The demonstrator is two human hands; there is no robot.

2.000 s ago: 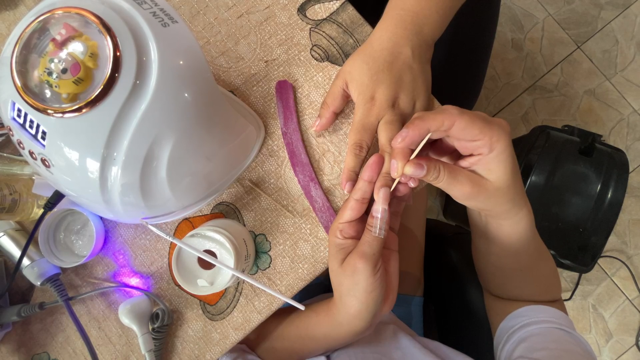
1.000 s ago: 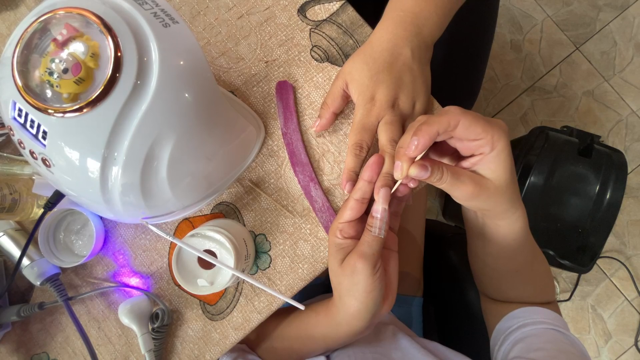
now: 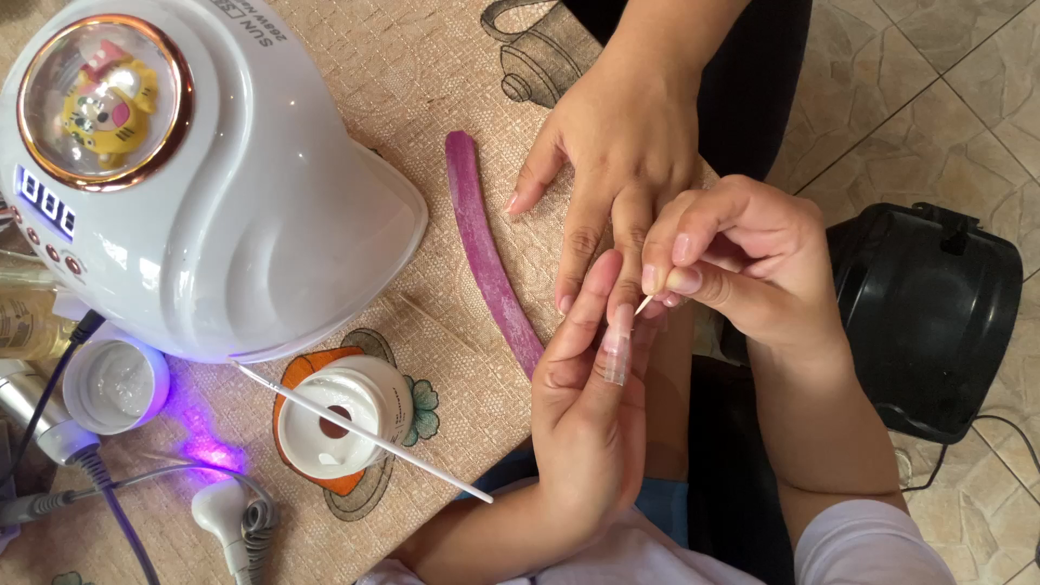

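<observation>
My left hand (image 3: pixel 589 406) supports a finger of another person's hand (image 3: pixel 630 154) from below, its thumb beside a long clear nail extension (image 3: pixel 617 353). My right hand (image 3: pixel 739 252) pinches a thin wooden stick (image 3: pixel 643 305) between thumb and forefinger, its tip beside the base of that nail. The other person's hand reaches in from the top, palm down, fingers spread. A curved purple nail file (image 3: pixel 485 244) lies on the tablecloth left of the hands. An open white jar (image 3: pixel 333 422) stands near the table edge, with a thin white brush handle (image 3: pixel 366 431) across it.
A white nail lamp (image 3: pixel 268 187) fills the upper left. By it are a white jar lid (image 3: pixel 116 382), a bottle (image 3: pixel 28 317), a metallic handpiece (image 3: pixel 36 410) and cables with a white plug (image 3: pixel 219 508). A black container (image 3: pixel 918 325) is at the right, above the tiled floor.
The stick has turned in my right hand, and less of it shows than two seconds ago. My left hand and the other person's hand stay in about the same place.
</observation>
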